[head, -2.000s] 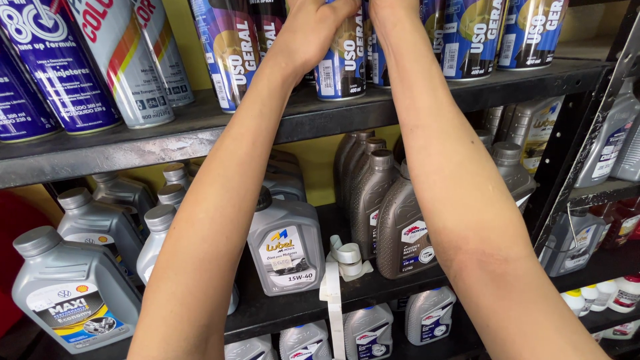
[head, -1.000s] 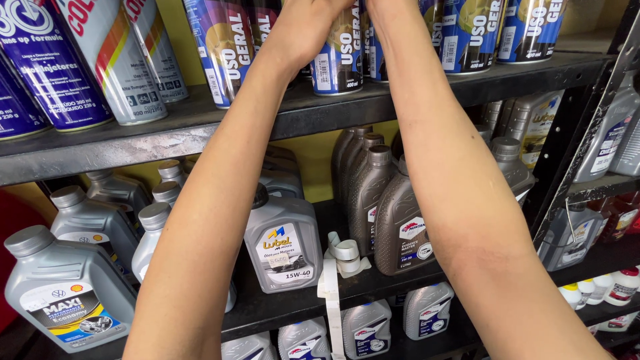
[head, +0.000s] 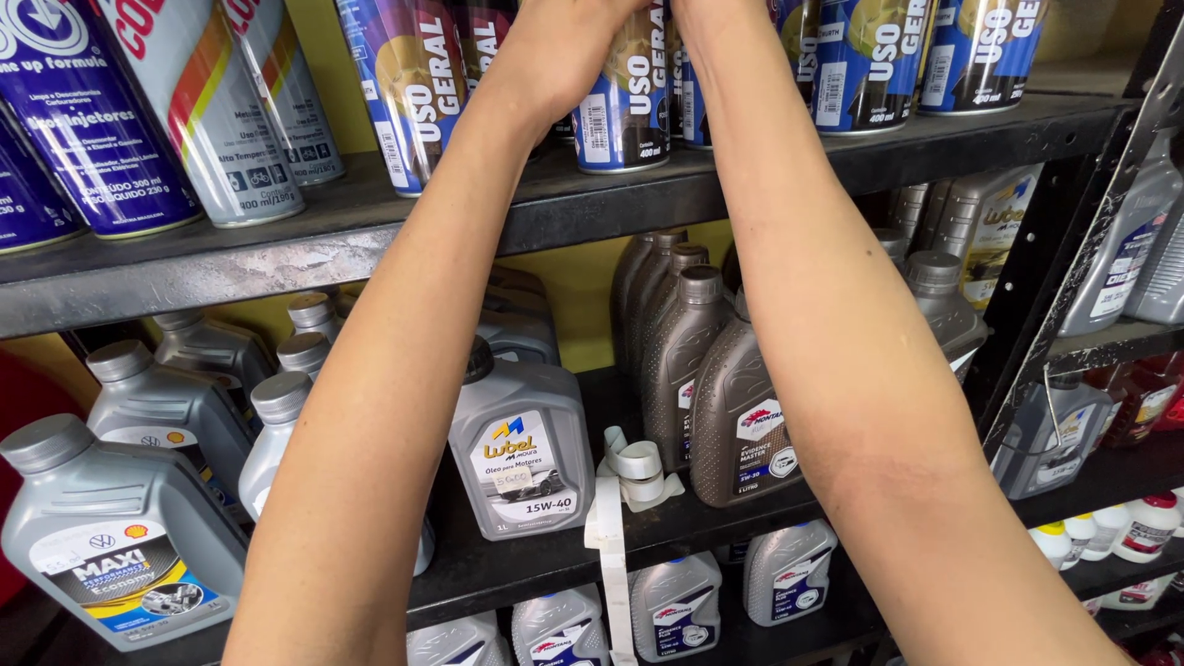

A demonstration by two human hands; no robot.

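Both my arms reach up to the top shelf, and the frame's upper edge cuts off the hands. My left hand [head: 578, 42] is at the side of a blue and black spray can [head: 622, 125] on that shelf; its fingertips are out of view, so a grip cannot be told. Only the wrist end of my right hand [head: 708, 14] shows, just right of the same can and in front of another can. More blue spray cans [head: 869, 69] stand to the right, and one [head: 402, 92] stands left of my left hand.
The black metal shelf edge [head: 351, 242] runs under my forearms. Below stand a grey Lubel oil bottle [head: 523, 444], brown oil bottles [head: 689, 342], a paper label roll [head: 638, 462] and a silver Shell bottle [head: 120, 536]. Grey and purple cans stand at upper left. A perforated upright [head: 1027, 231] rises at right.
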